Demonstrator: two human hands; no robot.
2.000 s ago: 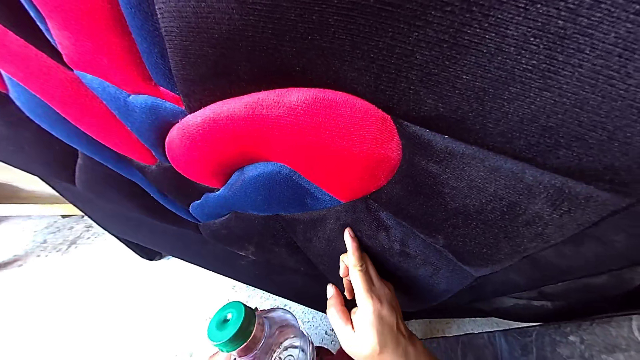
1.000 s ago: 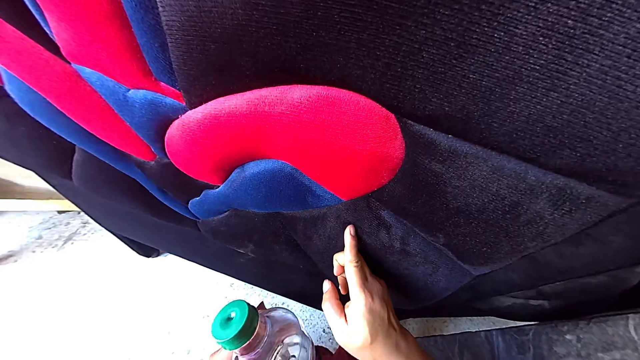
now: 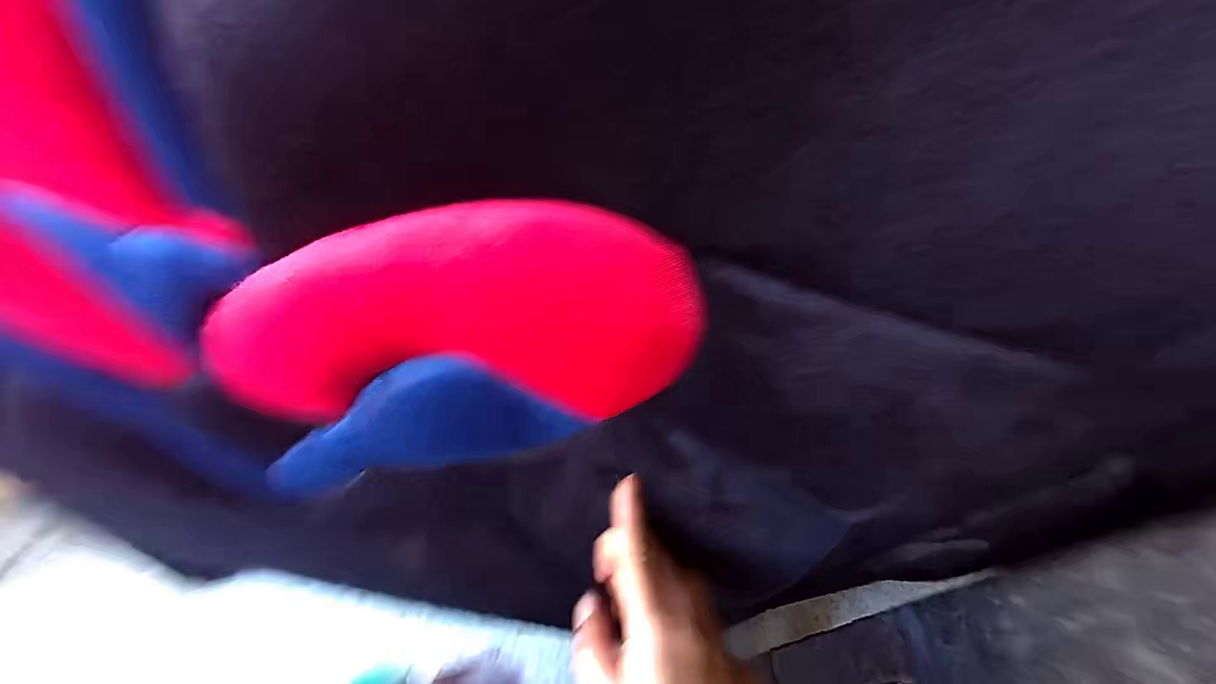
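A padded red fabric shape stands out from a large black textile, with a padded blue piece tucked under its lower curve. Below its right end is my right hand, its index finger extended up over the black cloth and its thumb apart. Nothing is held in it; whether the fingertip touches the cloth is unclear. My left hand is out of view. At the bottom edge a blurred green cap just shows, the rest of the bottle mostly cut off.
More padded red and blue shapes run along the left side. Beyond the cloth's lower edge lies a bright, overexposed floor. A grey surface and a pale strip are at the lower right.
The view has shifted and blurred. The green-capped bottle, clearly visible before, now barely shows at the bottom edge. My right hand keeps its pointing pose below the red shape.
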